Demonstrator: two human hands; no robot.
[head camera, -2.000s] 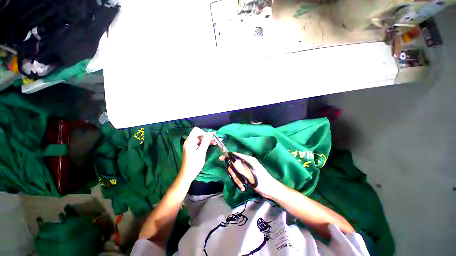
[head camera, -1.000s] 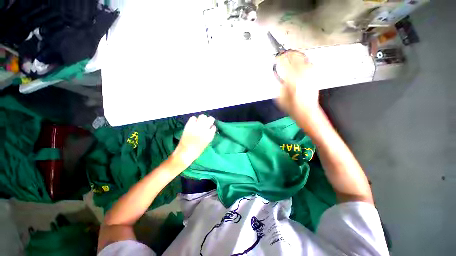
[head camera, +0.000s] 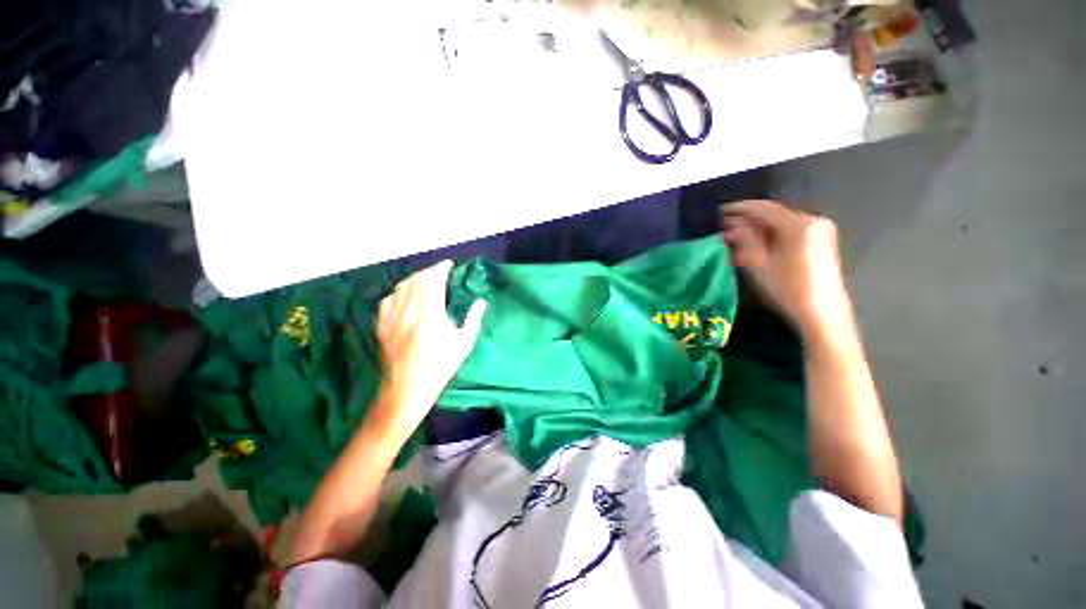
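A bright green garment (head camera: 560, 345) with yellow lettering lies across my lap below the table edge. My left hand (head camera: 423, 327) grips its bunched upper left part between thumb and fingers. My right hand (head camera: 780, 250) is raised at the garment's upper right corner, with fingers bent; it is slightly blurred, and whether it pinches the cloth is unclear. Tailor's scissors (head camera: 665, 115) with dark loop handles lie on the white table (head camera: 357, 155), their tips pointing up and left.
Dark green garments (head camera: 298, 393) with yellow prints hang at my left. Black cloth (head camera: 83, 71) is heaped at upper left. Small items (head camera: 899, 79) sit at the table's right end. Grey floor (head camera: 1012, 333) lies at right. Another green heap (head camera: 167, 565) is at lower left.
The scissors were in my right hand and now lie on the table. My right hand has come back down to the garment's right side. My left hand still holds the cloth.
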